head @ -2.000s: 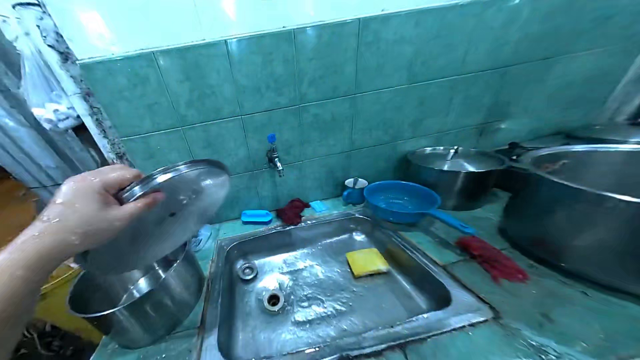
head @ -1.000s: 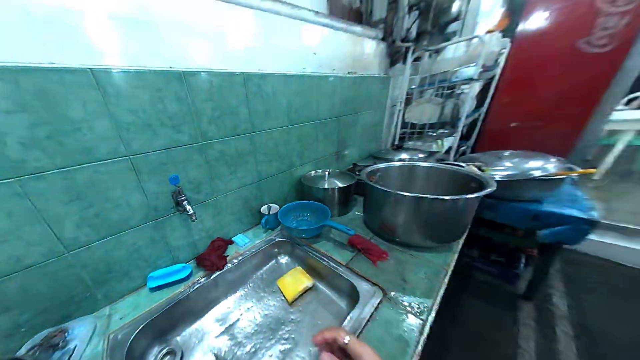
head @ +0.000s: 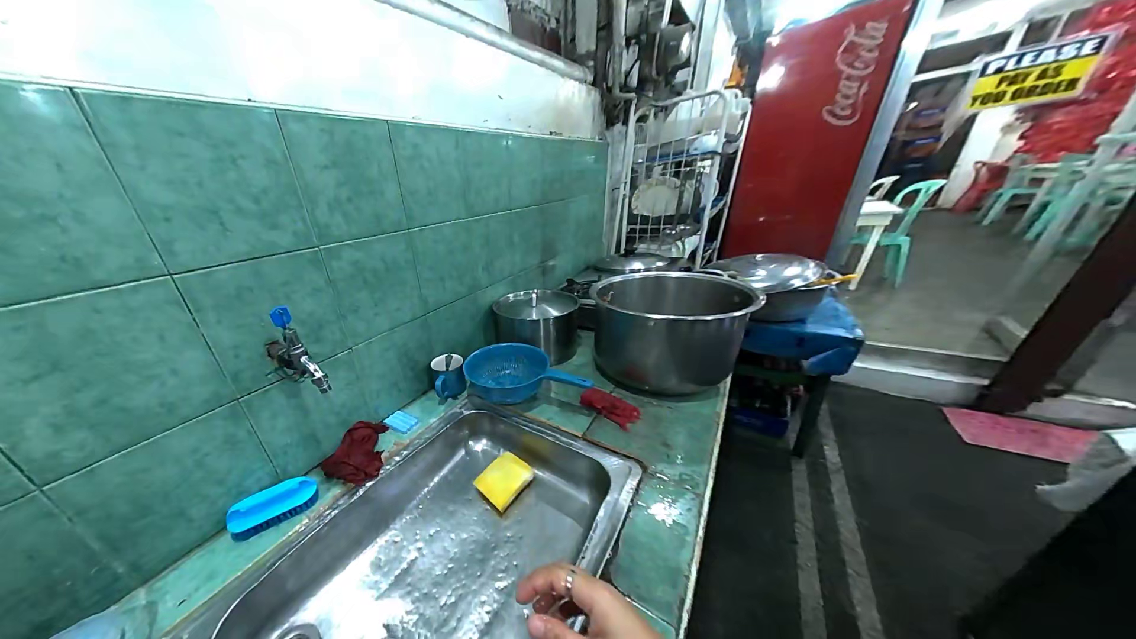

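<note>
My right hand (head: 590,605), with a ring on one finger, hangs over the near right edge of the steel sink (head: 621,497). Its fingers are bent and apart, with nothing seen in them. A yellow sponge (head: 504,482) lies in the sink beyond it, on a wet, sudsy bottom. My left hand is out of view. Along the sink's back edge are a blue scrub brush (head: 272,507), a dark red cloth (head: 356,453) and a light blue piece (head: 401,422). A blue plastic strainer (head: 506,373) stands at the far corner, its handle touching or close to a red cloth (head: 611,407).
A faucet with a blue handle (head: 298,355) sticks out from the tiled wall. A mug (head: 448,376), a lidded pot (head: 536,327) and a large open pot (head: 674,333) stand on the counter. Behind are a white dish rack (head: 679,177) and a covered basin (head: 777,284).
Two seconds ago a hand held a metal lid over a pot left of the sink; hand, lid and pot are out of view now. The view has swung right. My right hand has come in.
</note>
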